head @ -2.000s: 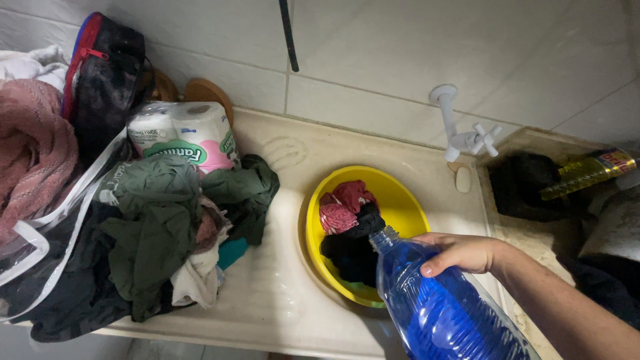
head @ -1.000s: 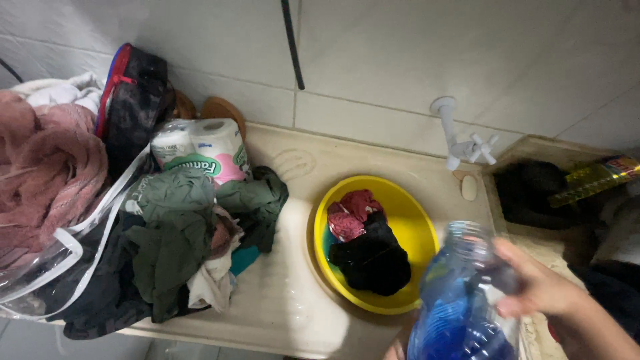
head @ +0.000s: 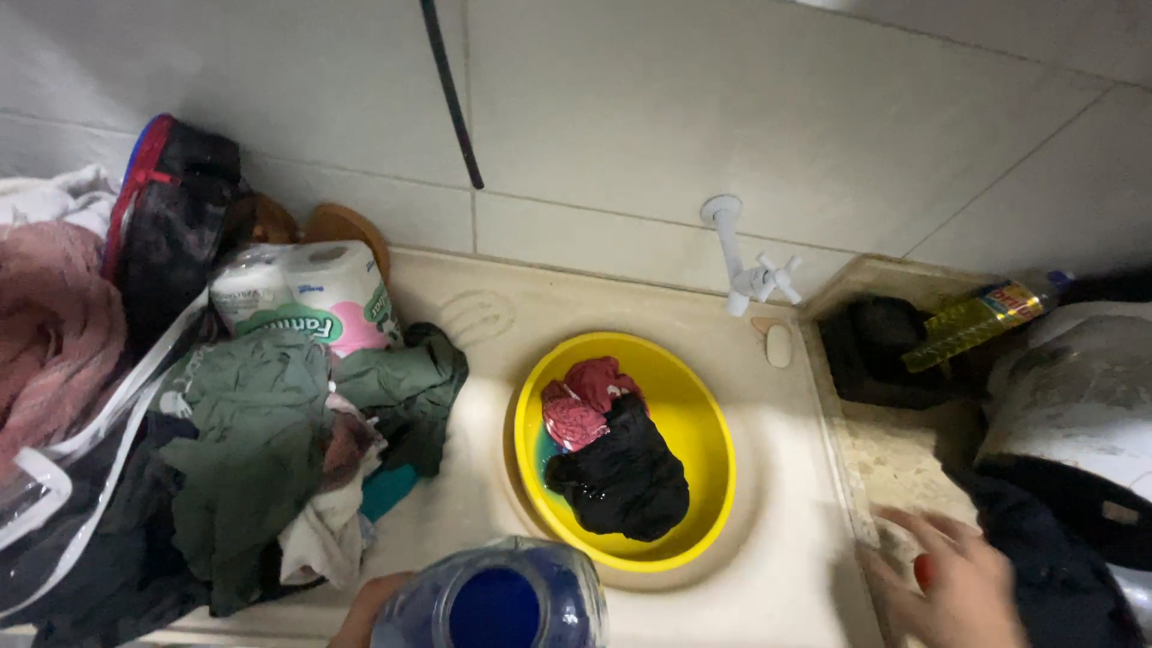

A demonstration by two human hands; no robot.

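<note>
My left hand [head: 371, 612] is shut on a clear plastic bottle of blue liquid [head: 495, 598] at the bottom edge; its uncapped mouth faces up toward the camera. My right hand [head: 958, 580], blurred, is over the stone ledge at the lower right, with a small red thing, perhaps a cap, at its fingers. Between and beyond the hands a yellow basin [head: 711, 459] stands in the sink. It holds a red patterned cloth [head: 585, 400] and a wet black cloth [head: 630, 477], with some blue-green liquid at its left side.
A white tap [head: 738, 279] juts from the tiled wall, near a bar of soap [head: 778, 346]. Green garments [head: 261, 405], wrapped paper rolls [head: 306, 288] and a clear bag of clothes lie left. A yellow liquid bottle [head: 985, 319] and a black container [head: 873, 346] sit right.
The blue bottle has moved from my right hand at the basin's lower right to my left hand at the bottom edge. My right hand has let go and moved right, to the ledge.
</note>
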